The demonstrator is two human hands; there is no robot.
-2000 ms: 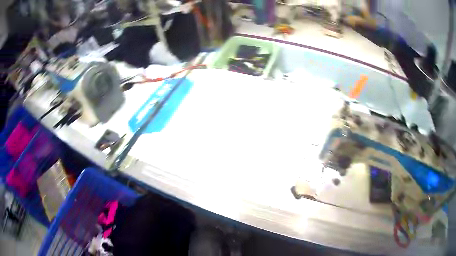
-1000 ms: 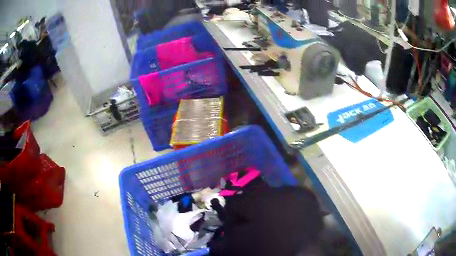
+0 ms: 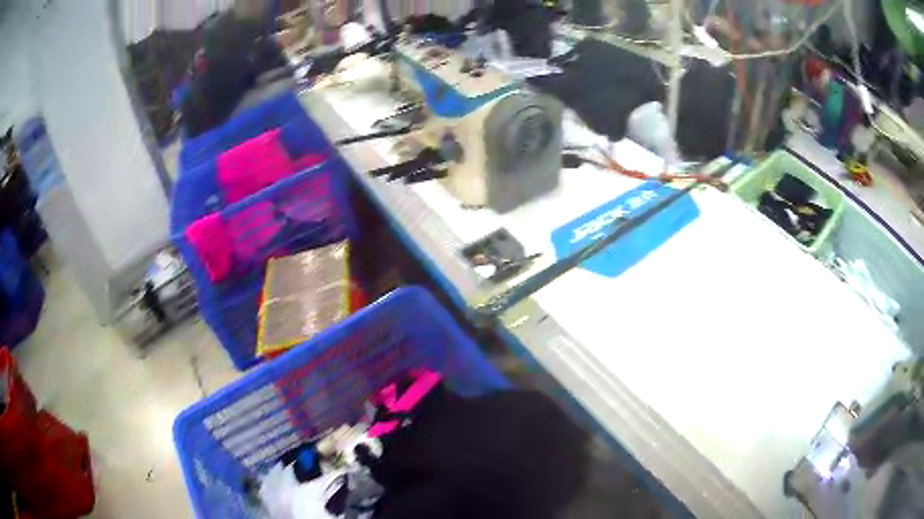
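Neither of my hands can be seen in the picture. A black cloth mass (image 3: 486, 456) lies at the bottom, over the near side of a blue slatted basket (image 3: 213, 446). I cannot tell whether it is a garment piece or my trousers. The basket holds pink strips (image 3: 405, 393) and white and black pieces (image 3: 294, 489). The white machine table (image 3: 709, 335) runs beside it to the right. Part of the sewing machine's needle end (image 3: 833, 451) shows blurred at the lower right edge.
A second machine (image 3: 522, 147) stands on the table's far left part, with a small dark tray (image 3: 496, 253) near it. A green tray (image 3: 790, 203) holds black parts. Another blue basket with pink cloth (image 3: 253, 162) and a yellow-edged bundle (image 3: 304, 296) stand left. Red containers (image 3: 51, 456) stand on the floor.
The view first swung left, away from the near machine, then back a little to the right. The baskets now sit further left in the picture and more of the table shows.
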